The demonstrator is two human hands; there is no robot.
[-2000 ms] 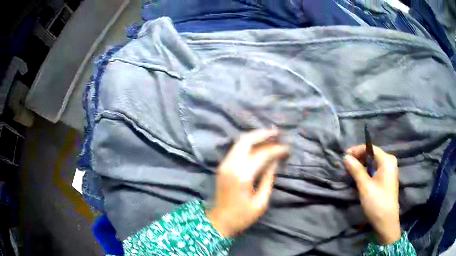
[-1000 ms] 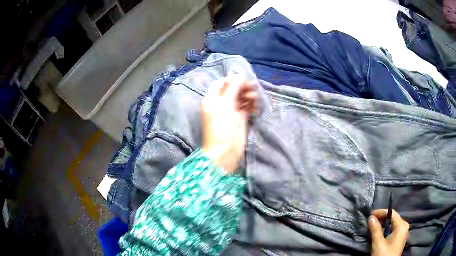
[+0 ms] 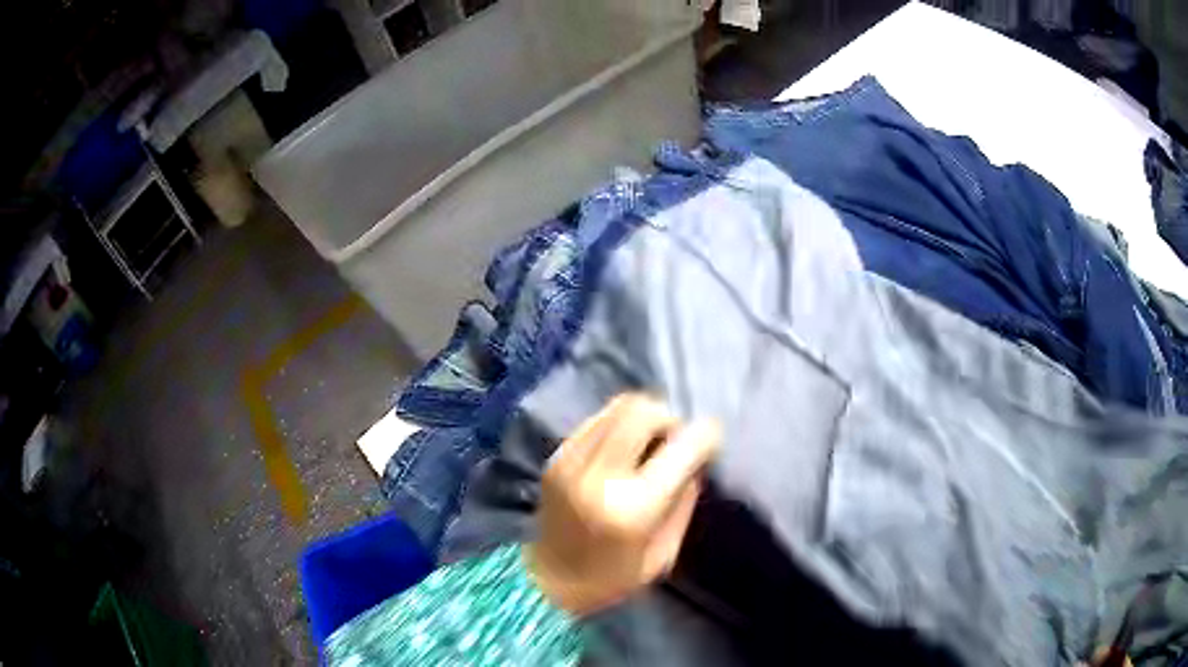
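Note:
A denim jacket (image 3: 938, 469) lies with its pale grey-blue inside up, seams showing. My left hand (image 3: 619, 508), in a green patterned sleeve, is slightly blurred, its fingers closed on the jacket's near left part. The cloth is lifted there, and a dark hollow shows beside the hand. Only a small blurred sliver of what looks like my right hand (image 3: 1114, 648) shows at the bottom right edge; its fingers and anything in them are hidden or cut off.
More dark blue jackets (image 3: 964, 209) lie beyond and along the left side. The white table (image 3: 899, 52) shows at the back. A large grey bin (image 3: 521, 170) stands beyond the left edge. A blue object (image 3: 358, 573) is at lower left, above the yellow-marked floor.
The view has swung left, so the jacket sits further right. My left hand has moved from the jacket's top part to its near side and raised cloth. My right hand has nearly left the picture.

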